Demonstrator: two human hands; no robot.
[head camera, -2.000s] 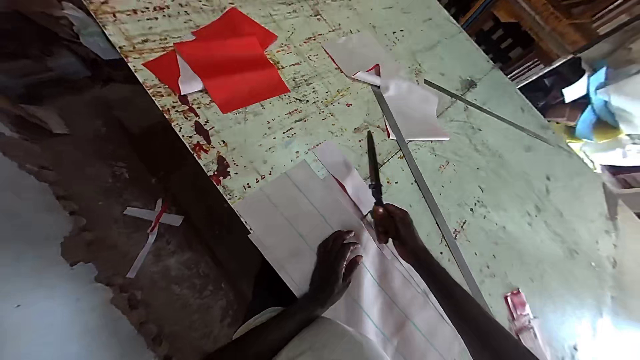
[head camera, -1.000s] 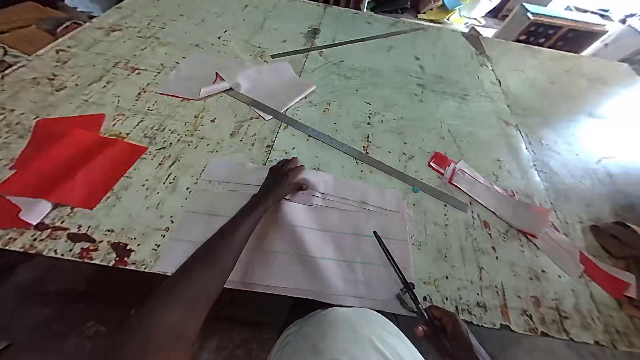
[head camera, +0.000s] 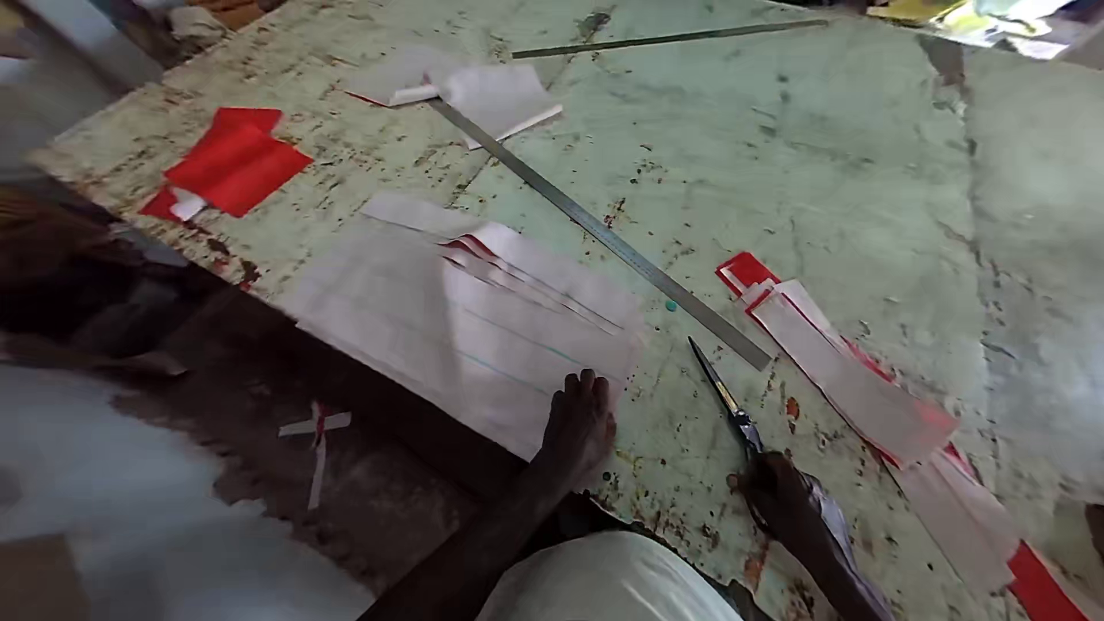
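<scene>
Stacked pale sheets with red undersides and ruled blue-green lines (head camera: 388, 285) lie at the table's near edge, with long cut strips along their far side. My left hand (head camera: 582, 423) rests palm down on the right end of the stack, its fingers bent. To the right, my right hand (head camera: 776, 492) is closed around the handles of metal scissors (head camera: 723, 392). The blades look closed and point away from me over the bare tabletop, apart from the sheets. A long metal ruler (head camera: 604, 233) lies diagonally beyond the stack.
Cut strips, pale and red (head camera: 845, 371), lie at the right of the worn green table (head camera: 819, 172). Red pieces (head camera: 241, 164) lie at the left, folded pale pieces (head camera: 496, 95) at the ruler's far end. A second ruler (head camera: 673, 39) is farther back. Crossed scraps (head camera: 317, 427) lie on the floor.
My left hand has moved from the far side of the sheets to their near right end. The scissors remain in my right hand. The view has swung since the earlier frames.
</scene>
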